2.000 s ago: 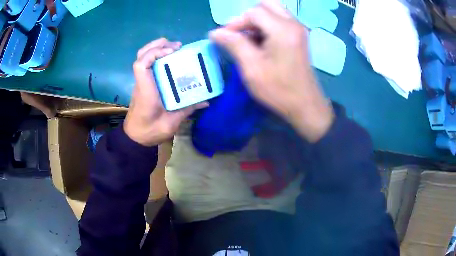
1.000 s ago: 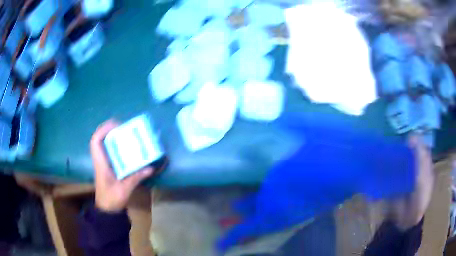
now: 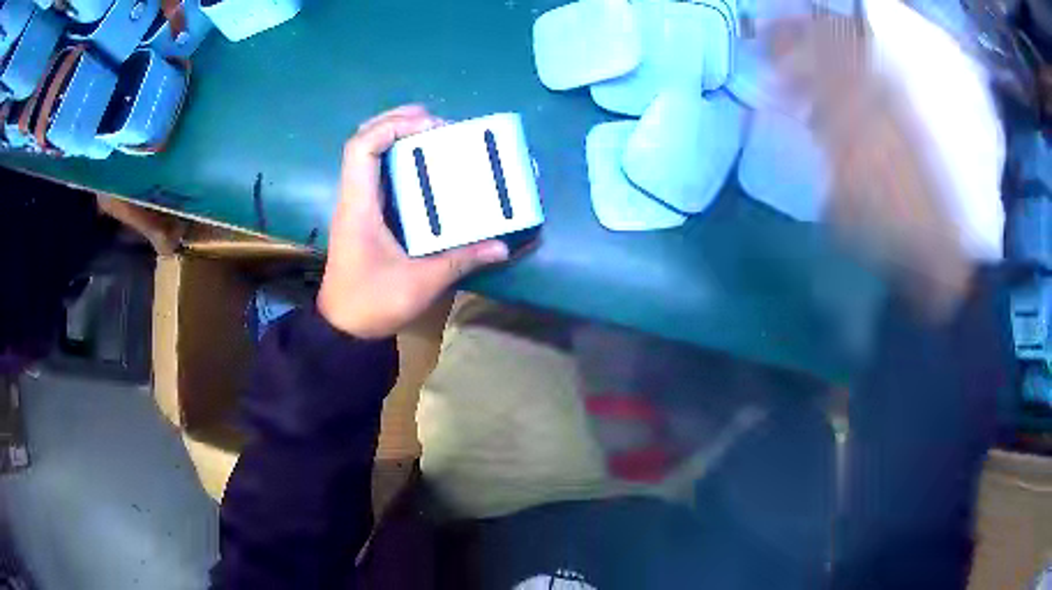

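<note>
My left hand (image 3: 387, 236) is shut on a light-blue speaker unit (image 3: 464, 184) above the bench's near edge. The unit's underside, with two parallel black bars, faces me. My right hand (image 3: 883, 173) is a blur at the right, over the white sheets and the edge of the cover pile; whether it holds anything cannot be told. Thin light-blue front covers (image 3: 686, 150) lie loose and overlapping on the bench, between the unit and my right hand.
The green bench top (image 3: 312, 104) carries speaker units with brown straps (image 3: 87, 98) at the far left. White sheets (image 3: 952, 115) and more blue units (image 3: 1029, 300) are at the right. An open carton (image 3: 167, 334) stands below the bench edge. A red object (image 3: 632, 438) shows below.
The blue cloth that my right hand held and swept rightward is no longer visible. My right hand is now up over the sheets. My left hand still holds the unit.
</note>
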